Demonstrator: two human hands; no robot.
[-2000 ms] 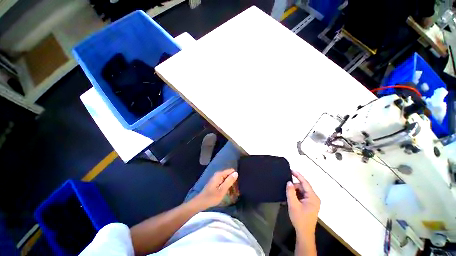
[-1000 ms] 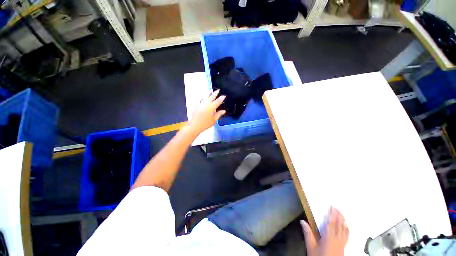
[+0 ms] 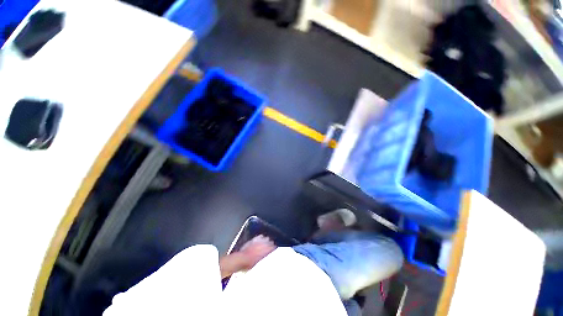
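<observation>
My left hand [image 3: 256, 250] is small and blurred at the bottom centre, low beside my lap at the metal-edged frame of a seat. Its fingers are not clear, and I cannot tell if it holds anything. My right hand is out of the picture. The large light-blue tub [image 3: 389, 154] stands at the right, tilted in view, with black pieces [image 3: 435, 162] inside. A smaller dark-blue tub [image 3: 242, 139] stands low at centre left, full of black pieces.
A white table [image 3: 80, 80] on the left bears dark rounded pieces [image 3: 31, 123]. Another white table [image 3: 503, 259] has its wooden edge at the lower right. A yellow line [image 3: 296, 126] crosses the floor. Shelving with dark material [image 3: 469, 55] stands at the upper right.
The view has swung left. The black panel held earlier is out of my hands at the middle frame. My left hand has moved from the large tub down beside my lap; my right hand has left view.
</observation>
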